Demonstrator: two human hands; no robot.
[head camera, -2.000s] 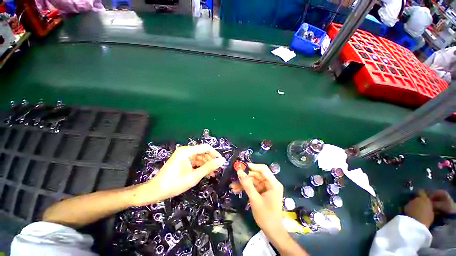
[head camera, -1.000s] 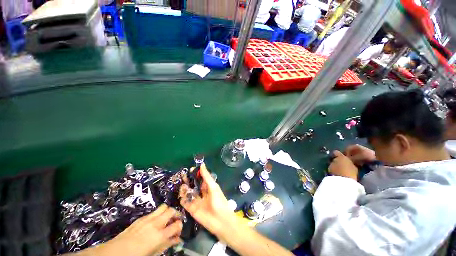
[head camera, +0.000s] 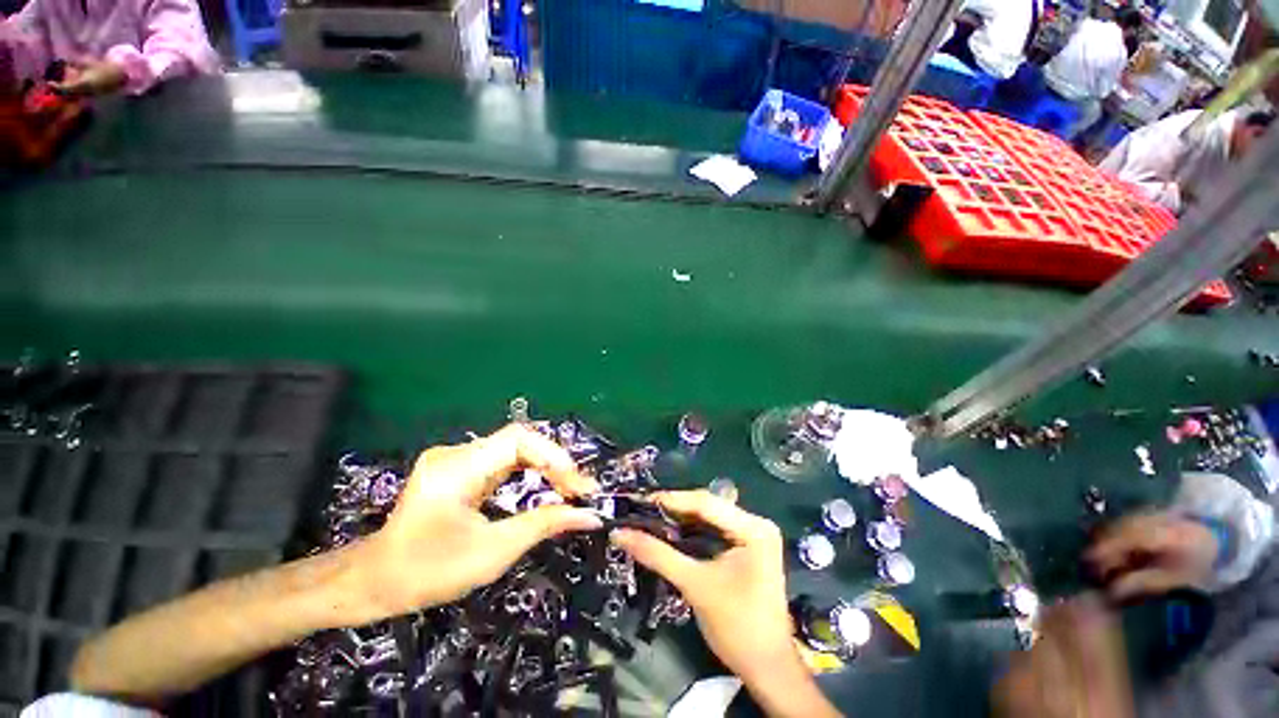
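My left hand (head camera: 484, 512) and my right hand (head camera: 708, 561) meet over a heaped pile of black pieces with shiny metal fittings (head camera: 526, 603). Between their fingertips is a small black piece (head camera: 638, 516) with a bright metal part at its left end. Both hands pinch it, thumbs towards me. The fingers hide part of the piece. Right of the pile stand several small round metal-topped parts (head camera: 816, 550), with a yellow sheet (head camera: 892, 620) below them.
A black compartment tray (head camera: 140, 491) lies left. A clear round container (head camera: 788, 443) and white paper (head camera: 873, 452) lie right, near a slanting metal post (head camera: 1094, 323). A red compartment tray (head camera: 1010, 183) and blue bin (head camera: 786, 133) stand at the back. Another person's hands (head camera: 1143, 554) work at right.
My view swung right, then back left. My hands, lower and apart at the pile a second ago, now meet on one piece. The red spot seen at my right fingertips no longer shows.
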